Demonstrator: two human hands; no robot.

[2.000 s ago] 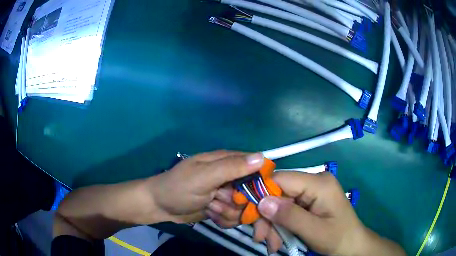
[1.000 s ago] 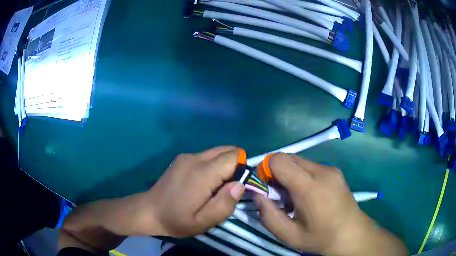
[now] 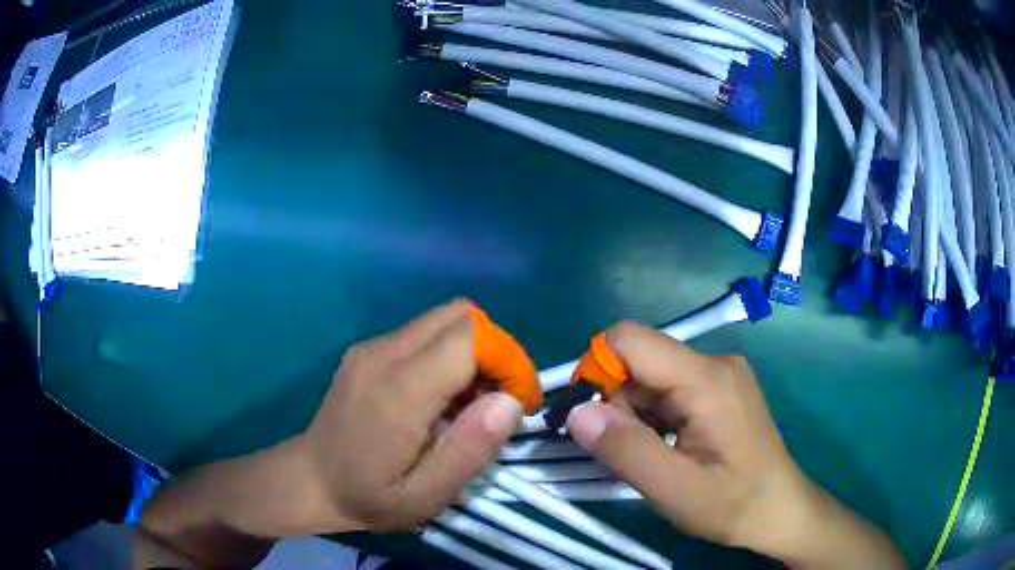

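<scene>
A small black connector housing [image 3: 572,406] is between the thumb and the orange-cotted finger of my right hand [image 3: 701,445]. The wires at it are mostly hidden by my fingers. My left hand [image 3: 406,429] is just left of it, its orange-cotted finger curled against the thumb; whether something is pinched there is hidden. A white cable [image 3: 696,324] runs from behind my hands to a blue connector [image 3: 751,300] at upper right. Several white cables [image 3: 557,514] lie under my hands.
White cables with open wire ends [image 3: 612,161] lie at the top. A pile of white cables with blue connectors [image 3: 933,200] is at the right. Printed sheets [image 3: 134,167] lie at the left. Yellow tape [image 3: 966,473] marks the right side of the green surface.
The black housing has gone from my left fingers to my right fingers. The coloured wires seen before are now hidden. My left finger has curled down to the thumb, and the hands are slightly apart.
</scene>
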